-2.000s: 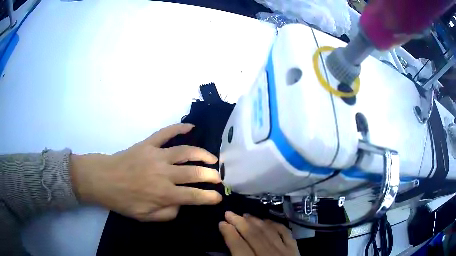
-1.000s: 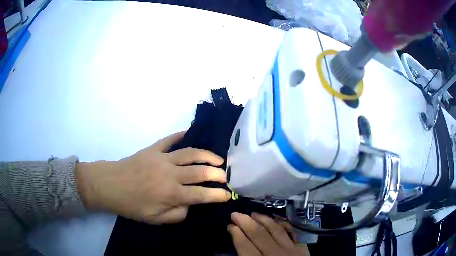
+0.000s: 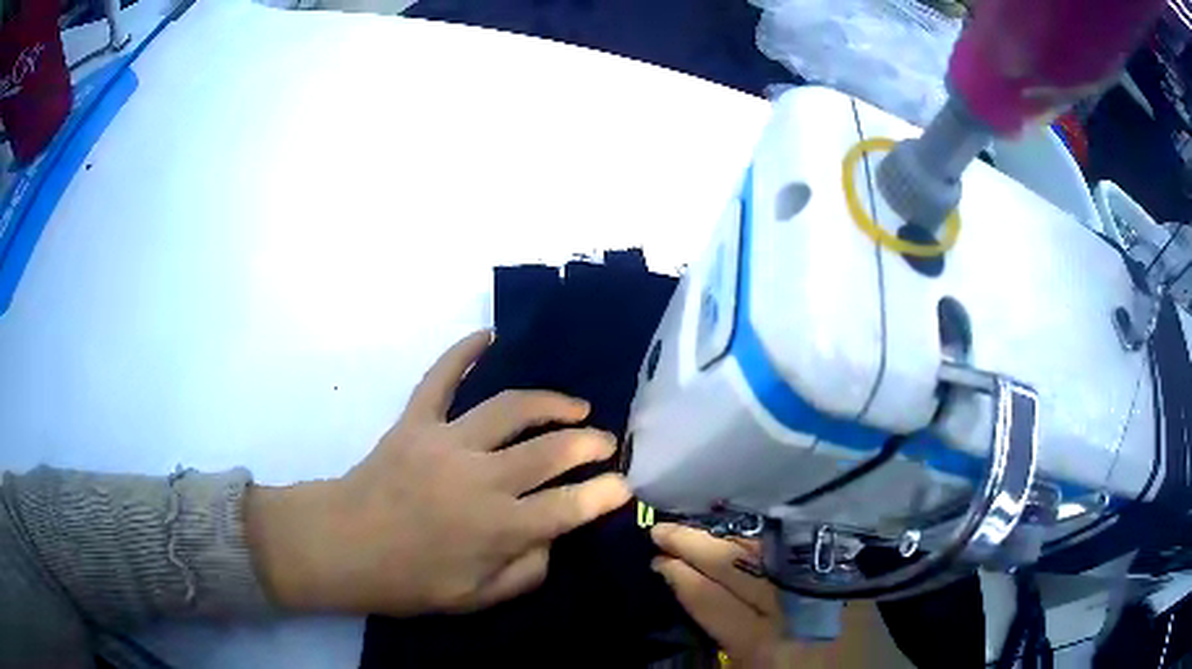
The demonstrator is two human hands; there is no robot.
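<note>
The black fabric (image 3: pixel 562 320) lies on the white table and runs under the machine head, its far edge frayed. My left hand (image 3: pixel 451 490) lies flat on it with fingers spread, fingertips close to the left side of the head. My right hand (image 3: pixel 719 582) is on the cloth below the needle area, partly hidden by the head; whether it pinches the cloth cannot be told. The white sewing machine head (image 3: pixel 811 314) has a blue stripe. A small yellow-green piece (image 3: pixel 645 514) shows between my hands. The needle is hidden.
The white table (image 3: pixel 288 209) spreads left. A yellow ring (image 3: pixel 855 196) circles the post on the head, below a blurred pink thing (image 3: pixel 1046 59). Clear plastic (image 3: pixel 856 52) and dark cloth (image 3: pixel 588 29) lie behind. A red item (image 3: pixel 33 79) is at upper left. Dark loops hang at lower right.
The view has shifted, so the table and machine sit differently. The fabric's far end is straighter and broader. My right hand is further under the head; my left fingers remain on the cloth.
</note>
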